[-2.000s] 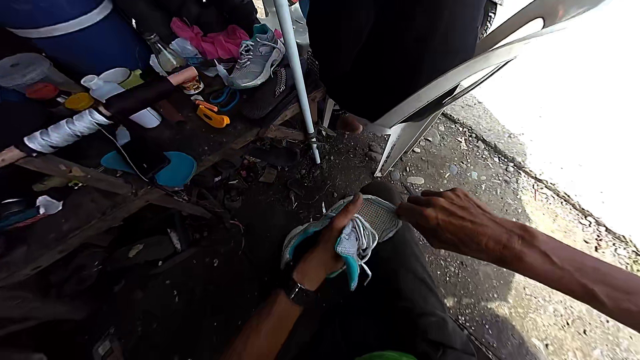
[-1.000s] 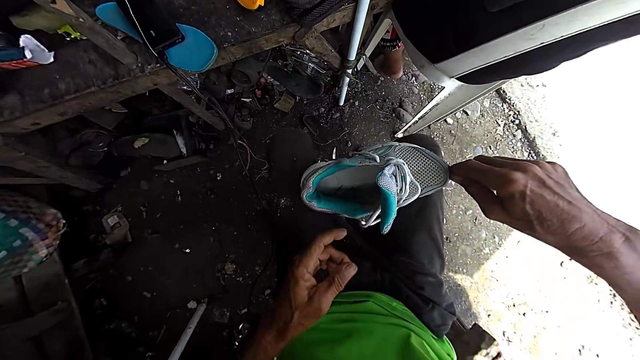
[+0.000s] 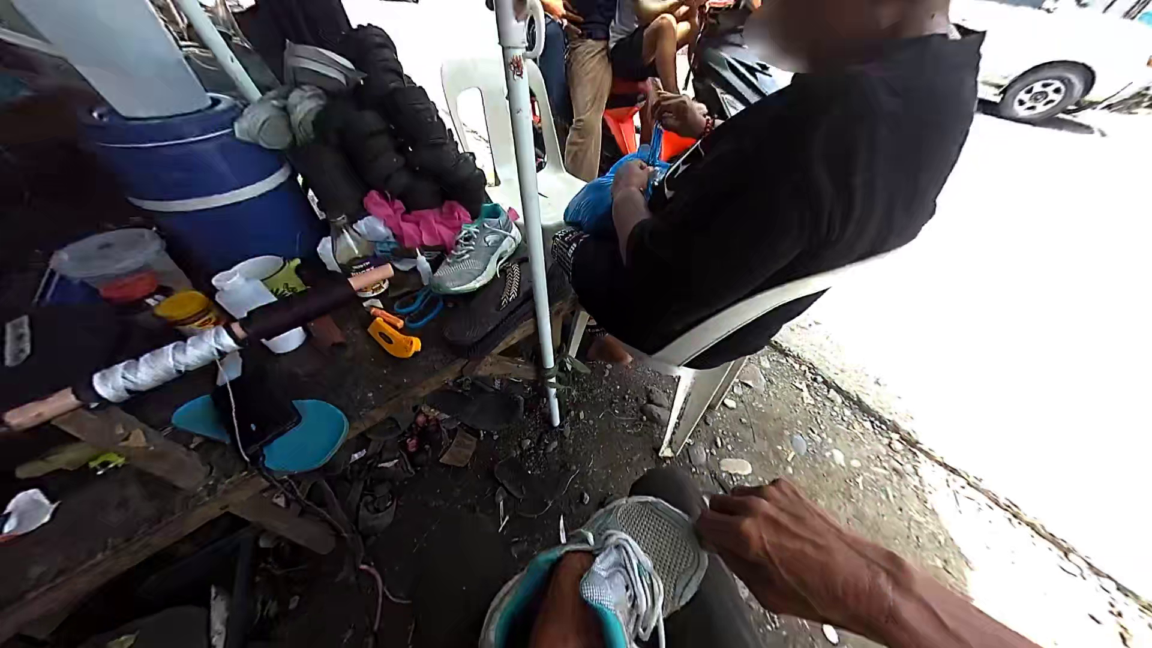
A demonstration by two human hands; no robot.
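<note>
A grey mesh sneaker with teal lining (image 3: 661,544) lies across my knee, its toe pointing up and right. My left hand (image 3: 565,598) is pushed inside its opening, with the fingers hidden in the shoe. At the toe edge, my right hand (image 3: 778,540) is closed, its fingertips against the sole's rim; whether it holds a small tool is hidden. A similar grey sneaker (image 3: 481,250) stands on the wooden bench, beside blue-handled scissors (image 3: 419,308) and a yellow-orange cutter (image 3: 393,339). White thread (image 3: 166,363) is wound on a stick left of them.
The bench (image 3: 396,400) also bears teal insoles (image 3: 310,436), a glass bottle (image 3: 349,247) and a yellow-lidded jar (image 3: 187,309). A white pole (image 3: 531,225) rises at its edge. A person in black (image 3: 810,180) sits close by on a plastic chair (image 3: 711,396). A blue drum (image 3: 211,193) stands behind.
My left hand, apart from the shoe one second ago, is now inside it. My right hand stays at the toe. The view has swung up toward the bench and the seated person.
</note>
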